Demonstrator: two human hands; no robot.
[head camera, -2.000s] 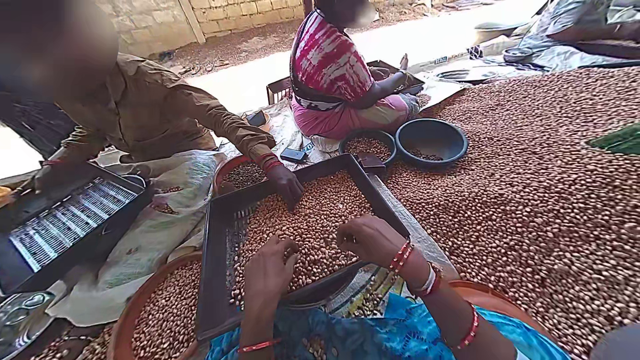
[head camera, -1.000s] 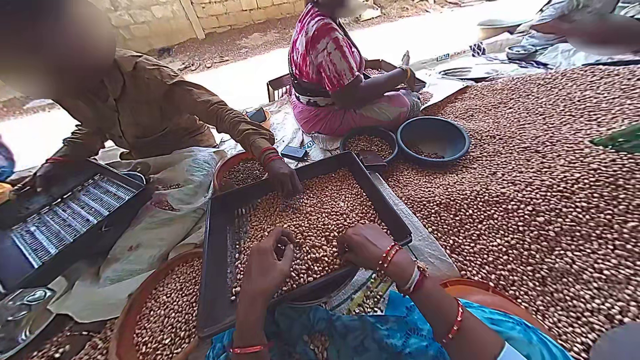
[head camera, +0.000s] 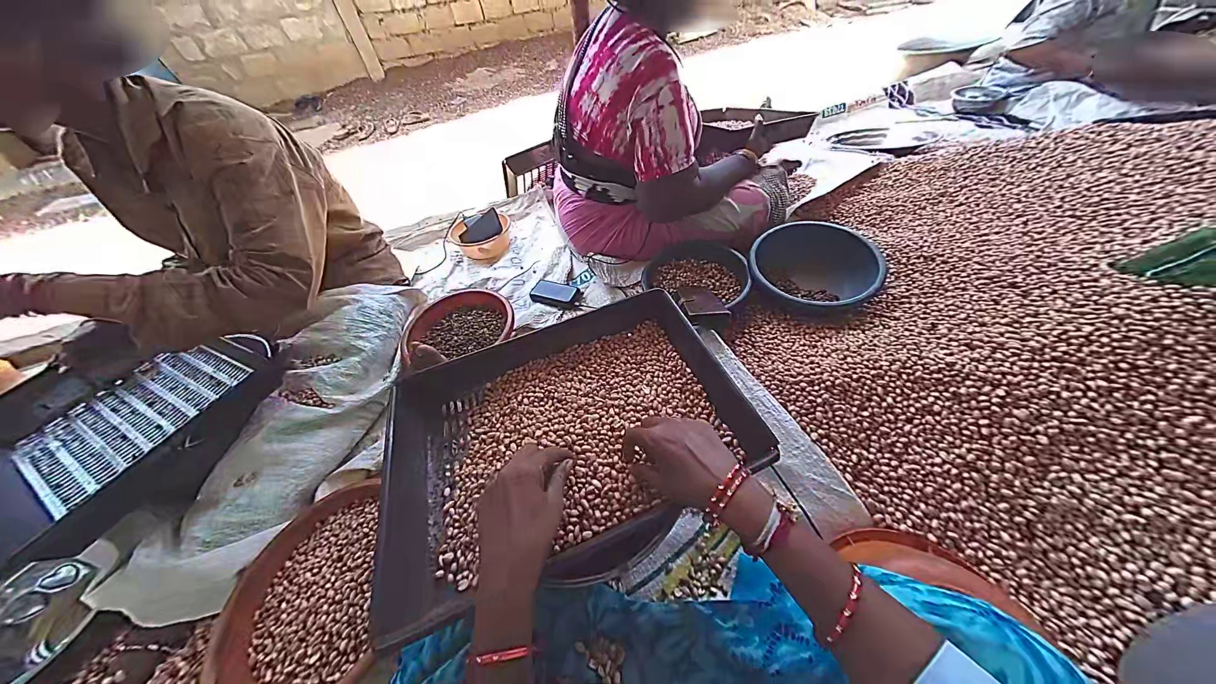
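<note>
A black plastic tray (head camera: 408, 532) with a slotted bottom lies before me, holding a layer of brown nuts or seeds (head camera: 589, 389). Over its near left part is my left hand (head camera: 522, 494), fingers bent at the nuts. My right hand (head camera: 674, 461) rests at the nuts near the tray's right side, fingertips curled down. Whether either hand pinches a nut cannot be told. Left of the tray stands an orange-brown basin (head camera: 233, 608) full of the same nuts. A reddish bowl (head camera: 407, 332) with darker pieces touches the tray's far left side.
A large heap of nuts (head camera: 997, 380) spreads on the right. Beyond the tray are a blue basin (head camera: 883, 275), a dark bowl (head camera: 651, 271) and a phone (head camera: 556, 294). One person sits at left beside another slotted tray (head camera: 133, 418); another sits ahead. An orange basin (head camera: 931, 560) is near my right arm.
The person at left has drawn the arm back from my tray, where that hand was on the nuts in both earlier frames. My own hands stay over the tray with small finger shifts.
</note>
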